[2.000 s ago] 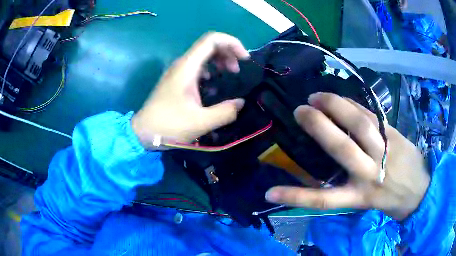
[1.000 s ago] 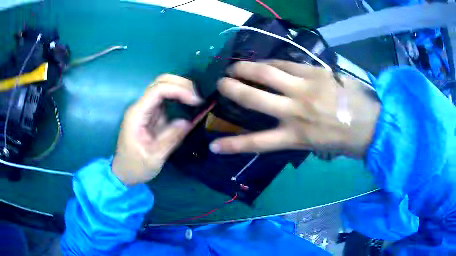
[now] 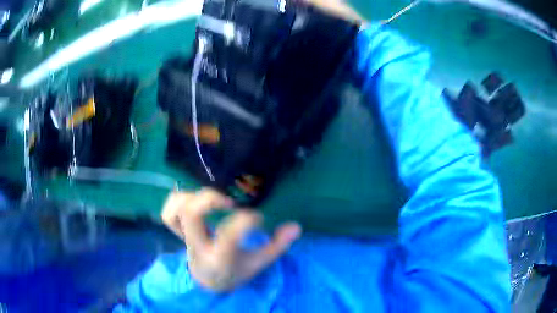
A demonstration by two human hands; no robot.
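A bulky black unit point(image 3: 293, 73) is in the upper middle, blurred, with a white cable point(image 3: 195, 110) across it and a short amber strip point(image 3: 204, 132) on its left part. My left hand point(image 3: 226, 235) is just below the unit's near end, fingers apart, with nothing seen in it. My right hand point(image 3: 337, 8) is at the unit's far right edge, cut off by the top of the picture. Its fingers are hidden, so its hold cannot be told. Whether the unit rests on the bench cannot be told.
Another black unit with an amber strip point(image 3: 82, 114) stands at the left, with wires around it. Small dark foam pads point(image 3: 488, 110) lie in a loose pile on the green bench point(image 3: 360, 205) at the right. A white edge strip point(image 3: 110, 43) curves across the upper left.
The view has swung right, bringing the foam pads in. The black unit shows turned and further up. My right hand has moved to its far edge; my left hand is off it, below.
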